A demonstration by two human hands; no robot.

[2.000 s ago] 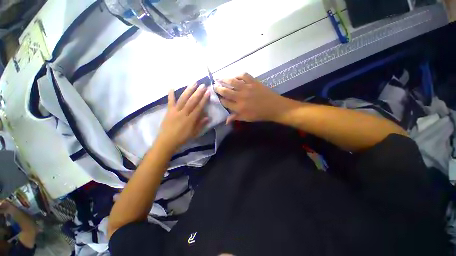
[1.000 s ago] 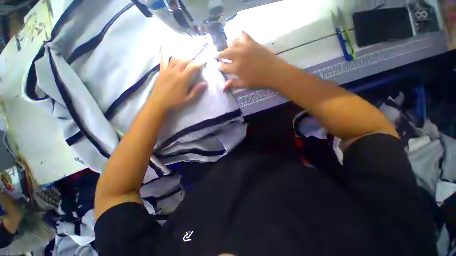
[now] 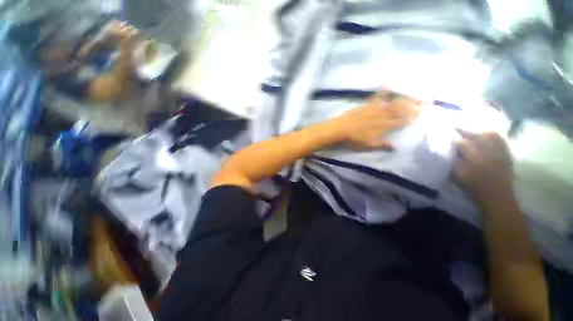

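The light grey garment body with dark stripes (image 3: 402, 63) lies over the machine table and hangs over its front edge. My left hand (image 3: 379, 120) lies on the cloth with fingers spread. My right hand (image 3: 482, 160) is at the cloth's right edge with bent, blurred fingers; whether it pinches the edge cannot be told. The sewing machine head (image 3: 534, 69) is blurred at the upper right, and glare covers the cloth near the needle. The needle itself is not distinct.
A heap of grey and navy garment pieces (image 3: 157, 188) lies left of and below the table. Another person's hand and forearm (image 3: 116, 66) show at the upper left. The table surface (image 3: 220, 69) shows left of the cloth. A blurred white box-like thing (image 3: 125, 305) is at the bottom left.
The view has swung to the left and blurred, so cloth and hands appear further right. The blue tool and black rectangle have left the view. My hands remain at the cloth near the needle area.
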